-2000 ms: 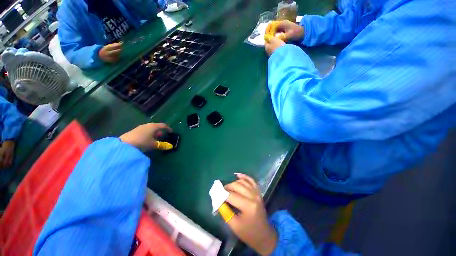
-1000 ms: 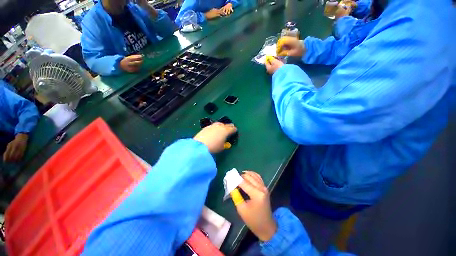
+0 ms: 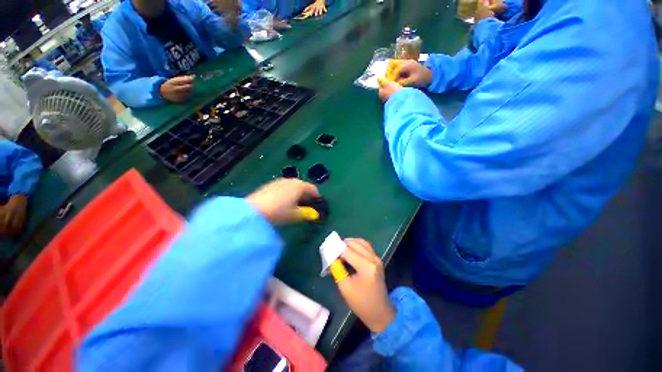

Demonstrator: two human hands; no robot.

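Observation:
My left hand [image 3: 282,201], with a yellow finger cot, has its fingers on a black smartwatch body [image 3: 318,210] at the bench surface; the fingers partly cover it. My right hand [image 3: 364,277], also with a yellow finger cot, pinches a crumpled white wipe [image 3: 331,251] above the bench's near edge. Several more smartwatch bodies [image 3: 318,173] lie loose on the green bench just beyond my left hand. Another smartwatch body [image 3: 266,359] sits in the red compartment tray [image 3: 87,272] at the bottom edge. My left sleeve hides part of the tray.
A black parts tray [image 3: 231,129] lies farther up the bench. A worker in blue [image 3: 508,123] sits close on the right, hands on white wipes near a clear bottle [image 3: 408,45]. Other workers and a desk fan [image 3: 72,112] are across the bench. A pale strip [image 3: 299,309] borders the red tray.
My left hand has moved right with the watch body, closer to the loose watch bodies and the wipe. My right hand still holds the wipe. The camera view has shifted.

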